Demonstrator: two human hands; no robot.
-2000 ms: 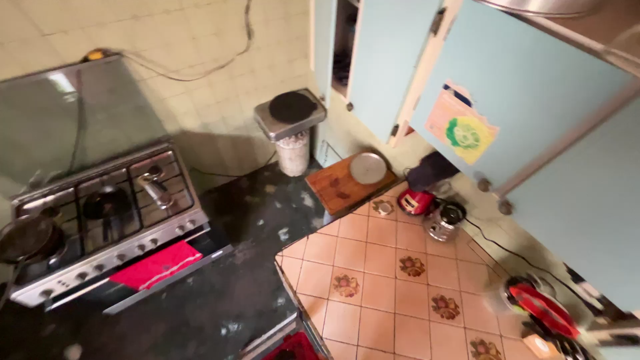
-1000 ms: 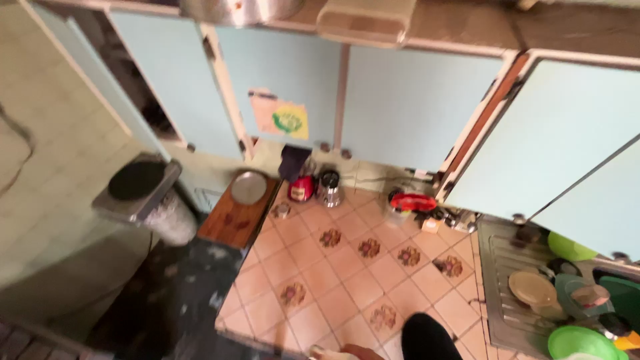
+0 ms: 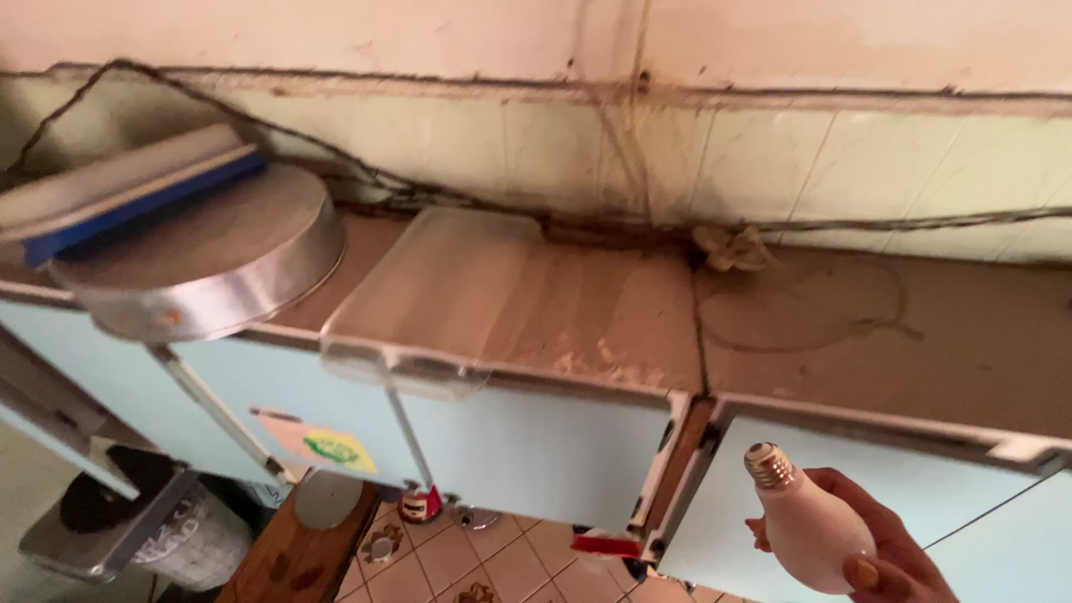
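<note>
My right hand (image 3: 888,536) holds a white screw-base light bulb (image 3: 816,536) at the lower right, with its metal cap pointing up and to the left. The thumb presses on the near side of the glass, and other fingers are around behind it. The bulb is in front of the light blue cupboard doors (image 3: 796,469), below the edge of the dusty cupboard top (image 3: 837,343). My left hand is out of view.
A large round metal pan (image 3: 218,293) and a blue-edged flat object (image 3: 142,201) sit on the cupboard top. Beside them, a clear plastic container (image 3: 435,293) overhangs the edge. Dark cables (image 3: 904,224) run along the wall. Below are a tiled counter (image 3: 502,553) and wooden board (image 3: 293,553).
The view has swung up and right to the cupboard top. My right hand with the bulb now shows at the lower right; one second ago only part of a hand showed at the bottom edge.
</note>
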